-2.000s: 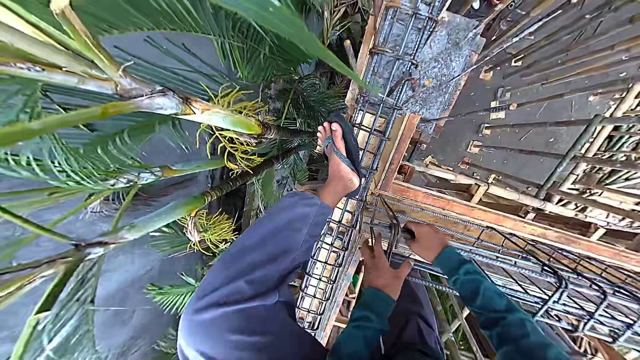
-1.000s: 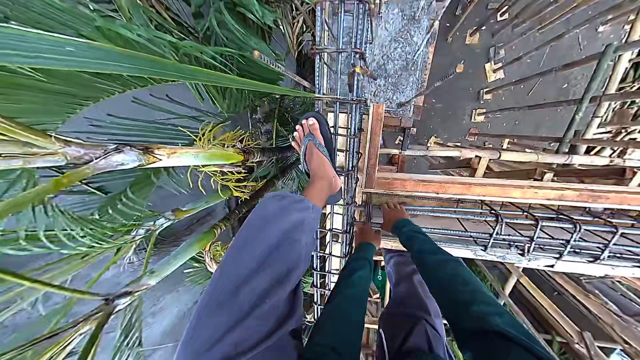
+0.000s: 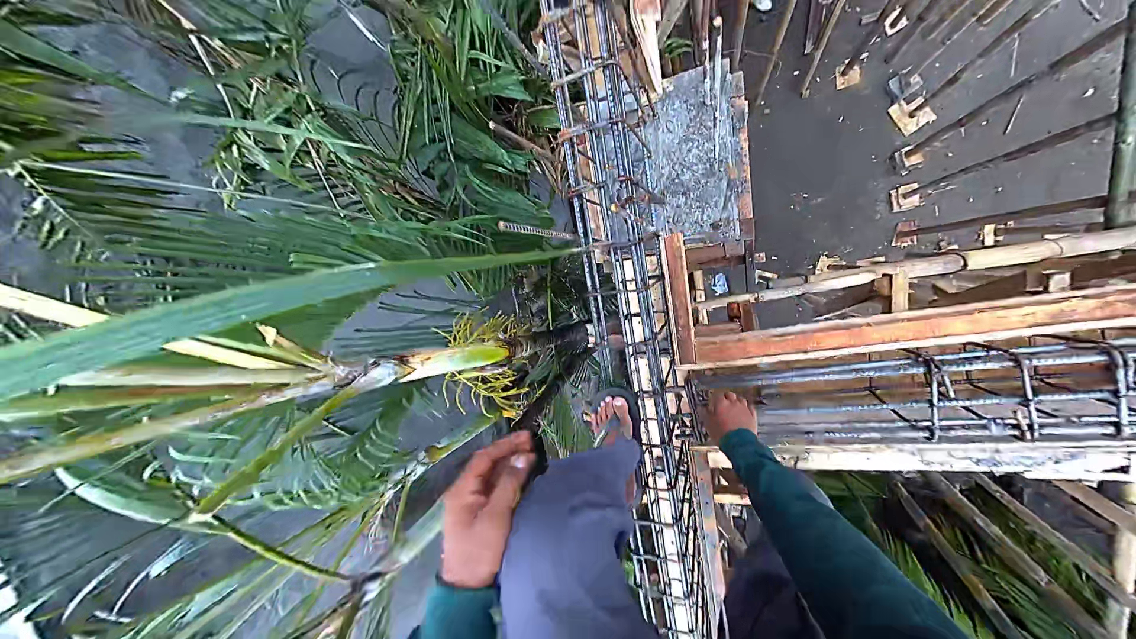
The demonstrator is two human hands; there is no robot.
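Note:
My left hand [image 3: 486, 510] is raised beside my trouser leg [image 3: 568, 532], fingers together and slightly bent, with nothing seen in it. At the joint of two beam forms, my right hand [image 3: 731, 417] rests at the end of a rebar cage [image 3: 941, 382]; its fingertips are partly hidden, so its hold cannot be told. A second rebar cage [image 3: 621, 231] runs up and down the view beside my sandaled foot [image 3: 614, 417]. An orange-brown form board [image 3: 914, 327] lies just beyond my right hand.
A palm with a yellow flower cluster [image 3: 484, 355] and long fronds [image 3: 169, 328] fills the left. Bamboo poles [image 3: 976, 257] and many props [image 3: 1003, 160] stand over the ground far below at right. A rough grey slab [image 3: 694, 155] lies past the corner. One rebar end [image 3: 532, 231] sticks out leftward.
My left hand has left the corner of the beams, where both hands were close together, and is now out to the left by my leg. My right hand is still near the corner.

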